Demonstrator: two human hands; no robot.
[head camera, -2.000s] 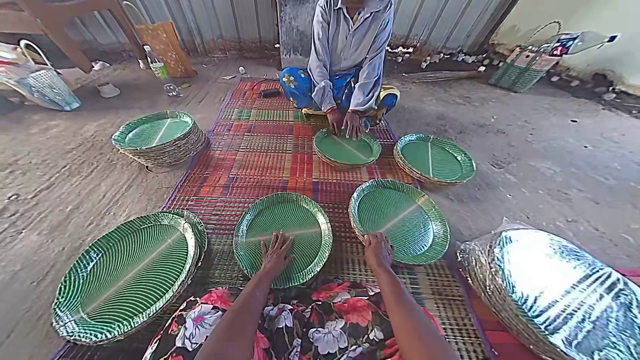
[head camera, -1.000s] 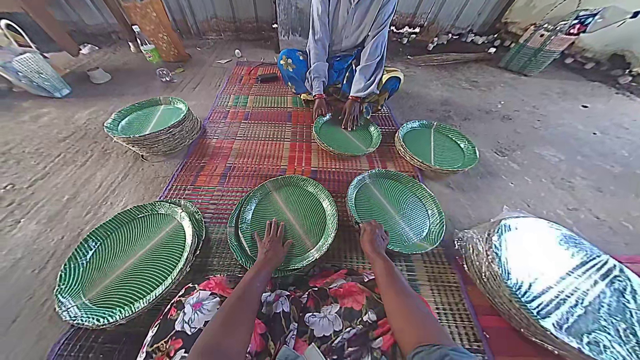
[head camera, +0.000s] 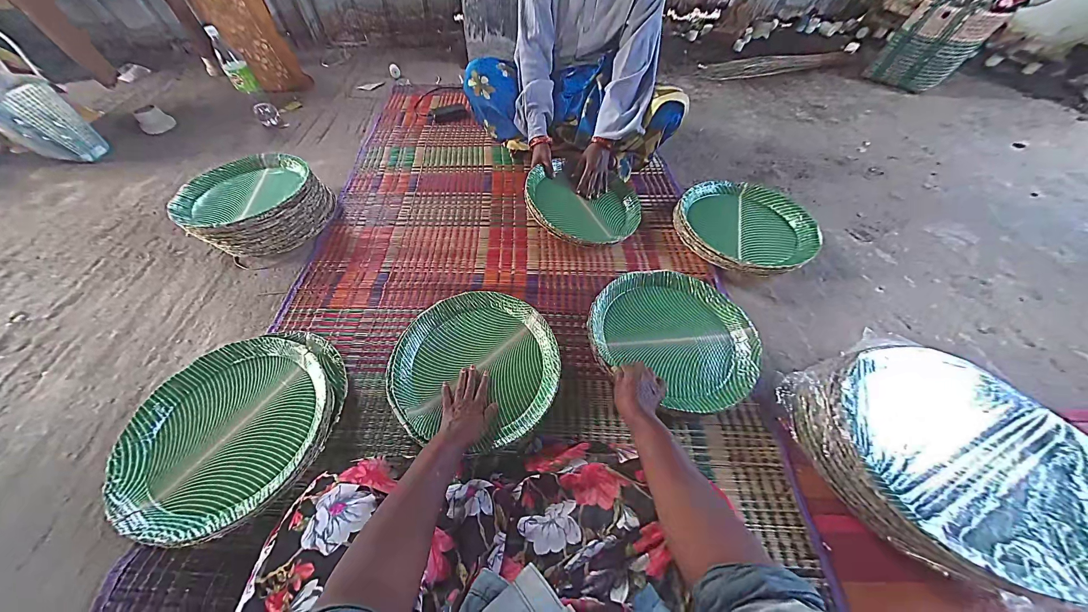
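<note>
Leaf-patterned green disposable plates lie about me on a woven mat. My left hand (head camera: 467, 410) rests flat with its fingers spread on the centre green plate (head camera: 510, 361). My right hand (head camera: 637, 391) has its fingers curled at the near left rim of the right green plate (head camera: 680, 331); its fingertips are hidden, so a grip on the rim cannot be told. A stack of larger green plates (head camera: 229, 433) lies to my left. Across the mat, a seated person has both hands on another green plate (head camera: 578, 212).
The striped woven mat (head camera: 408, 229) runs between us. Plate stacks stand at the far left (head camera: 246, 191) and far right (head camera: 748, 225). A plastic-wrapped plate stack (head camera: 960, 467) lies at the near right. A bottle (head camera: 242, 76) and woven bags (head camera: 935, 47) stand farther back.
The centre plate has shifted and turned beneath my left hand, which stays on it. My right hand remains at the right plate's rim. The other person's plate is now tilted.
</note>
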